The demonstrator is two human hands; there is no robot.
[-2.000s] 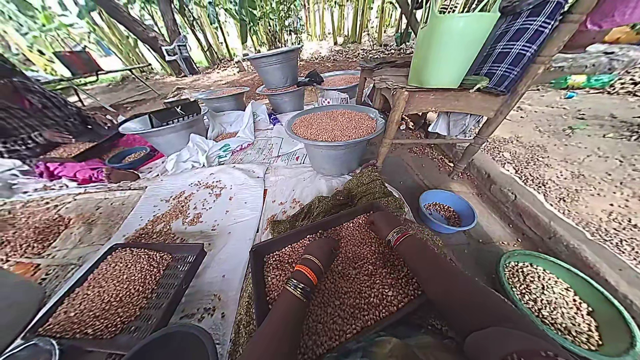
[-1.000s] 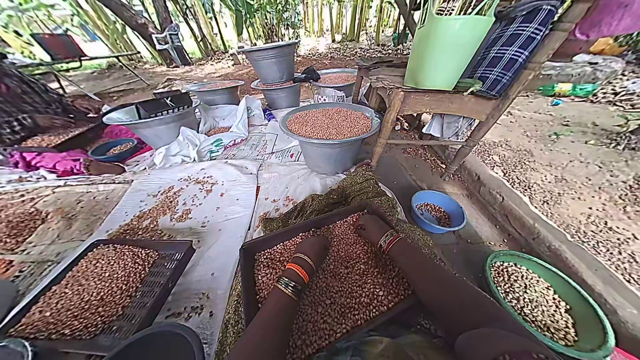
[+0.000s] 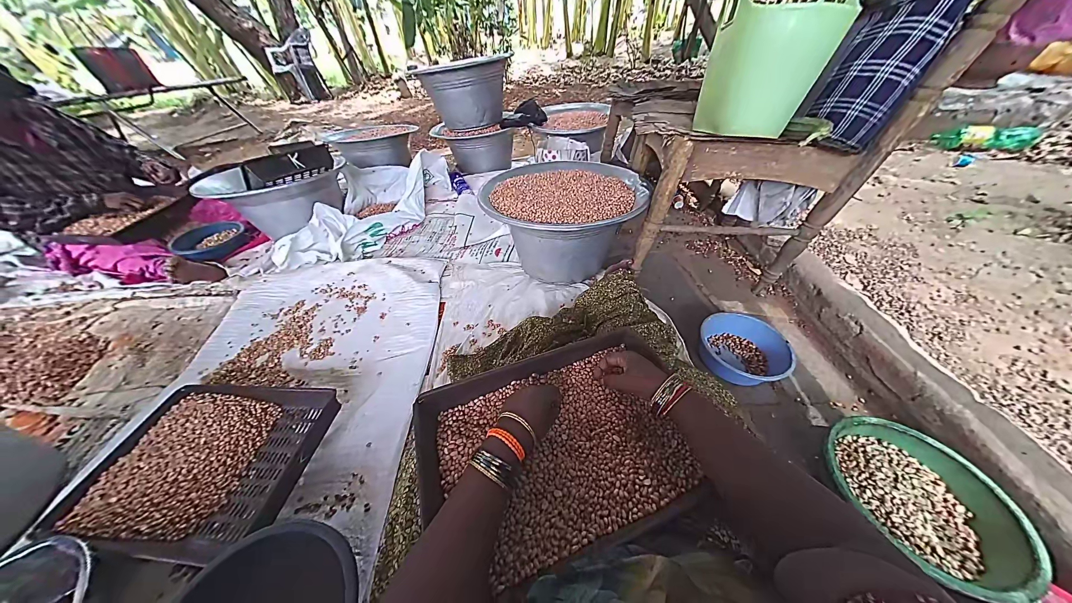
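Note:
A dark plastic tray (image 3: 425, 452) full of reddish-brown nuts or beans (image 3: 586, 469) lies before me, on a green-brown cloth (image 3: 603, 311). My left hand (image 3: 536, 409), with orange and gold bangles at the wrist, touches the nuts near the tray's middle; its fingertips are hidden. My right hand (image 3: 626, 373), fingers curled, is over the nuts at the far right part of the tray; whether it pinches one cannot be told. A blue plastic bowl (image 3: 775, 362) with some nuts stands right of the tray. At the lower right is a green basin (image 3: 1017, 544) holding paler nuts.
A slatted tray (image 3: 280, 456) of nuts lies at left, near a dark tub (image 3: 276, 565). Ahead, a full metal basin (image 3: 563, 251) stands beside a wooden chair (image 3: 754, 163) bearing a green bucket (image 3: 766, 71). A seated person (image 3: 63, 159) works at far left. A concrete curb (image 3: 904, 343) runs along the right.
My right hand has lifted somewhat off the nuts, so its curled fingers show more than before. My left hand remains at the nuts.

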